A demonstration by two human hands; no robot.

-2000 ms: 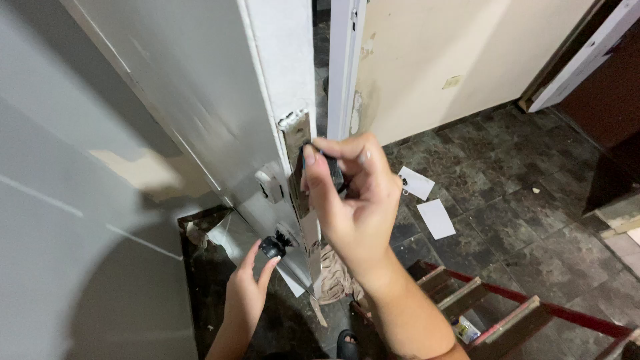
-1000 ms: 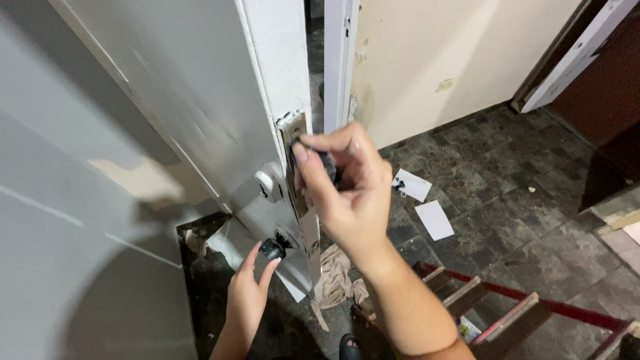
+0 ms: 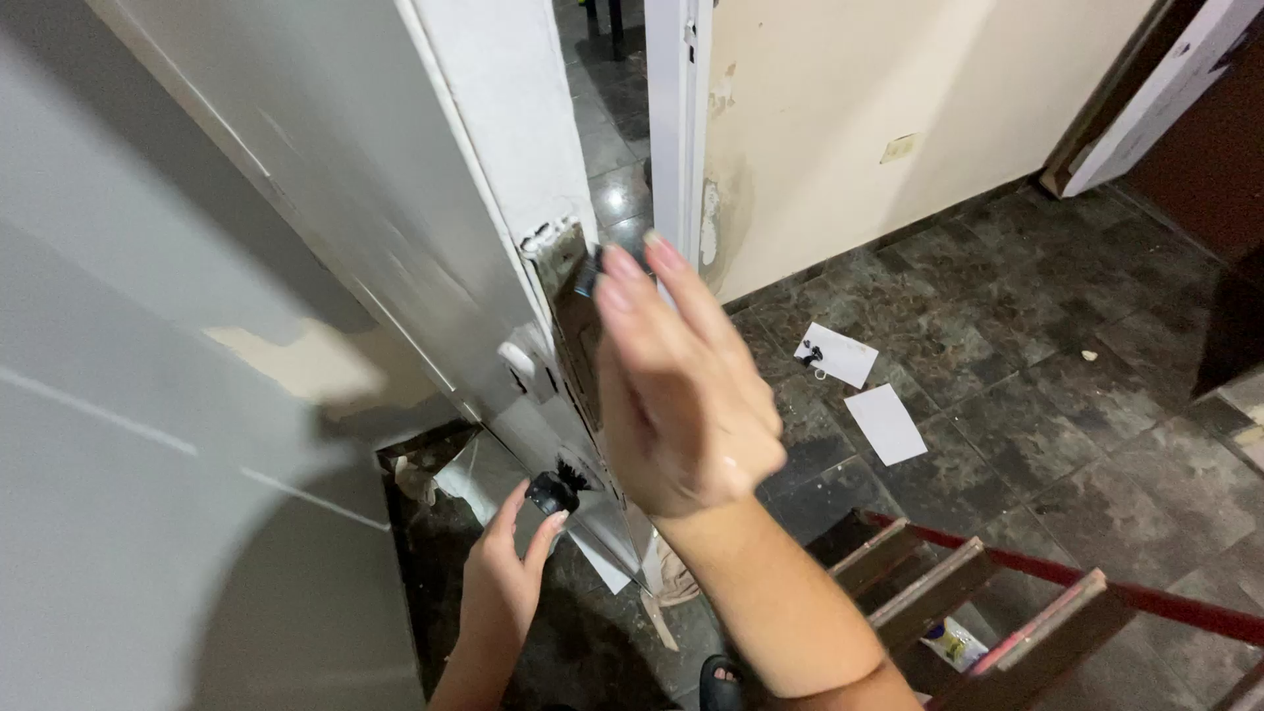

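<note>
My left hand (image 3: 509, 563) grips a round black knob (image 3: 553, 493) between thumb and fingers, low on the grey face of a door (image 3: 444, 197). Black smears mark the door beside the knob. My right hand (image 3: 681, 375) is raised at the door's edge, fingers extended and blurred, near the worn metal lock plate (image 3: 558, 259). A small dark object (image 3: 590, 275) shows by its fingertips; whether the hand holds it I cannot tell. A white oval fitting (image 3: 528, 367) sits on the door face above the knob.
Two white sheets (image 3: 886, 425) lie on the dark tiled floor, one with small black pieces on it. A wooden ladder (image 3: 928, 583) with a red rail stands at lower right. A beige cloth (image 3: 674, 573) lies below the door's edge. A grey wall (image 3: 148, 494) is at left.
My right hand's fingers, earlier bent and pinched together at the lock plate over a dark object, are now straightened. My left hand stays on the knob.
</note>
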